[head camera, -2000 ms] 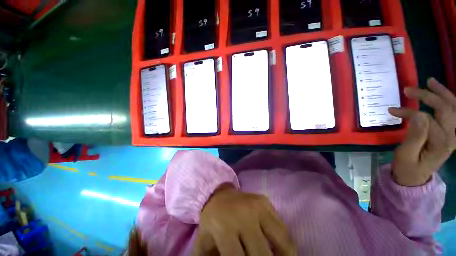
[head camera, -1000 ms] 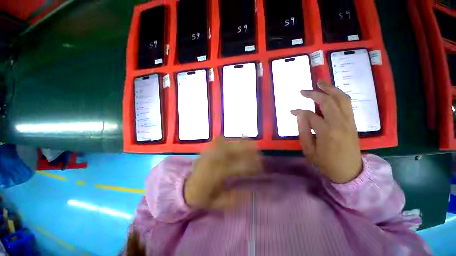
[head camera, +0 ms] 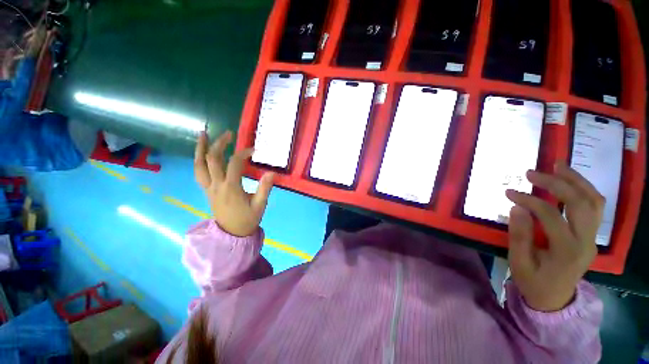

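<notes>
A red phone tray holds two rows of smartphones. The near row has lit white screens, such as the middle smartphone; the far row is dark with a pale handwritten mark like "59". My right hand is over the tray's near right part, fingers apart, its fingertips at the lower part of the fourth smartphone and partly over the fifth smartphone. My left hand is open at the tray's near left corner, fingers spread beside the leftmost smartphone. Neither hand holds anything; whether the fingertips touch is unclear.
The tray lies on a glossy dark green bench. Beyond its near edge are the blue floor with yellow lines, a cardboard box, blue crates and red frames at lower left. Blue cloth hangs at the left.
My left hand has moved left from the tray's near middle edge to its left corner and opened. My right hand stays around the fourth and fifth phones. The view has turned, so the tray appears tilted.
</notes>
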